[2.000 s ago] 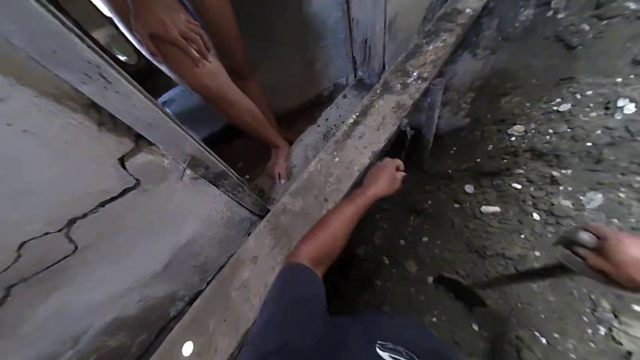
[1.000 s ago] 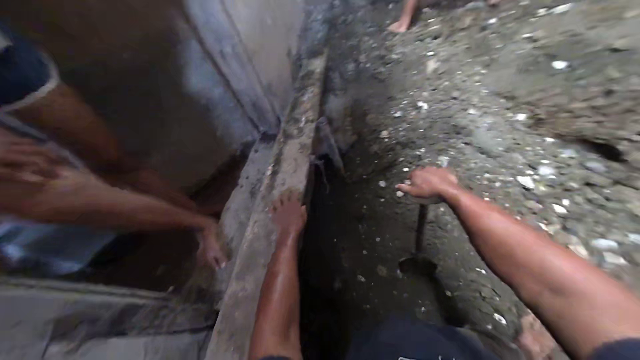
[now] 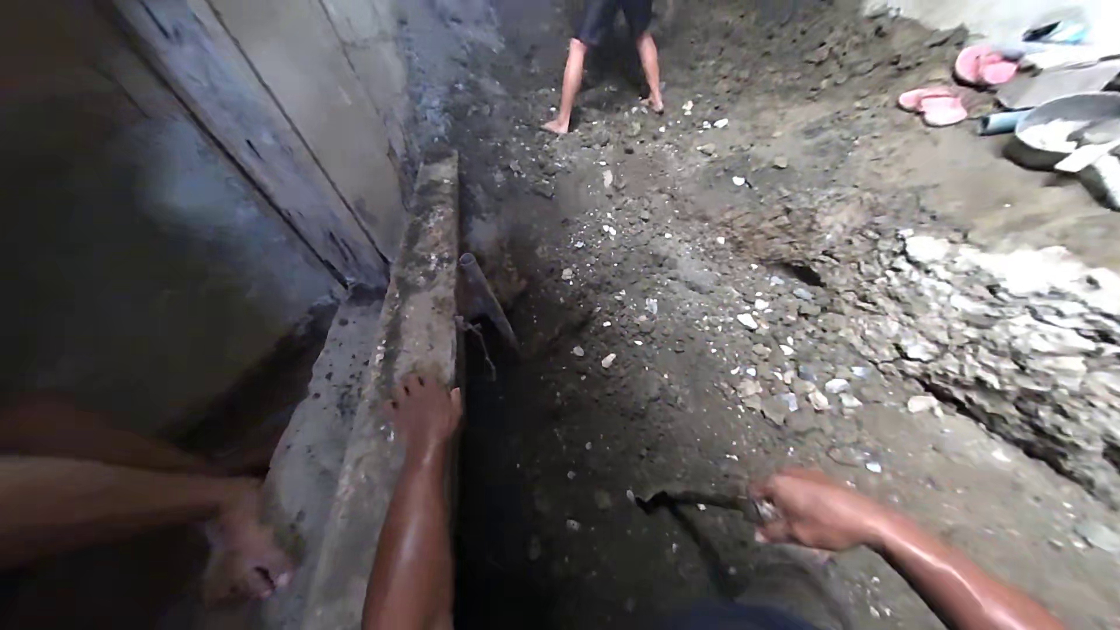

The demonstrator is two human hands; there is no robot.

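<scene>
My left hand (image 3: 426,409) rests palm down, fingers spread, on top of a rough plank (image 3: 424,302) that runs along the doorway sill. Low at the right, my right hand (image 3: 809,510) is closed around the end of a dark-handled tool (image 3: 700,499); its far end meets the dirt and its kind cannot be told. Beside the plank, ahead of my left hand, a grey pipe (image 3: 487,302) leans out of the dark trench, with a thin string or wire (image 3: 479,337) near it.
Another person's bare foot (image 3: 245,551) is on the sill at left. Farther ahead a person's legs (image 3: 573,83) stand on the soil. Broken concrete rubble (image 3: 1032,332) lies at right. Pink slippers (image 3: 941,105) and a metal basin (image 3: 1067,127) are at upper right.
My left hand, earlier reaching down at the plank's trench side, now lies on its top. The tool in my right hand, upright a second ago, is tilted low. The view has swung right.
</scene>
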